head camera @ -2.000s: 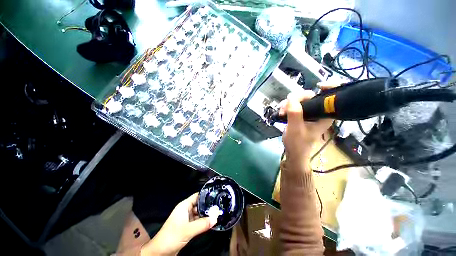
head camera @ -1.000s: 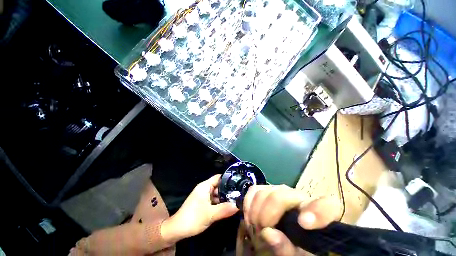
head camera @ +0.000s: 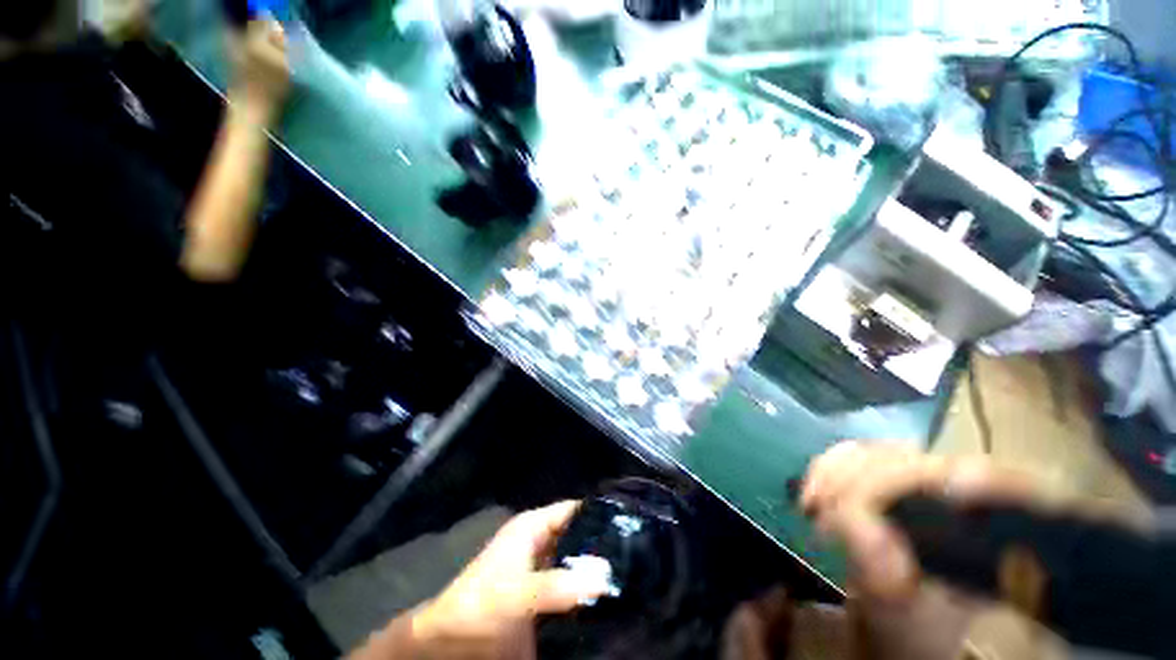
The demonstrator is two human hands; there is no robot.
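Note:
My left hand (head camera: 497, 583) holds a glossy black camera housing (head camera: 658, 548) in front of the bench edge, at the bottom centre. A small white motor (head camera: 591, 579) shows by my left thumb at the housing. My right hand (head camera: 890, 516) grips the black electric screwdriver (head camera: 1019, 554) at the lower right, blurred, apart from the housing. The screwdriver's tip points left; whether a screw is on it cannot be told. The blister tray (head camera: 671, 239) of silver-white motors lies on the green bench beyond. The screw feeder (head camera: 890, 322) stands right of the tray.
A black bin (head camera: 374, 387) with glossy parts lies below the bench edge at left. Another person's forearm (head camera: 230, 181) reaches to the bench at upper left. Black camera heads (head camera: 493, 174) stand behind the tray. Black cords (head camera: 1116, 245), a blue tray (head camera: 1112, 103) and a cardboard sheet (head camera: 1051, 413) are at right.
The screwdriver has come away from the housing and moved right with my right hand. The view has swung left, showing another person's arm. The housing is turned and still in my left hand.

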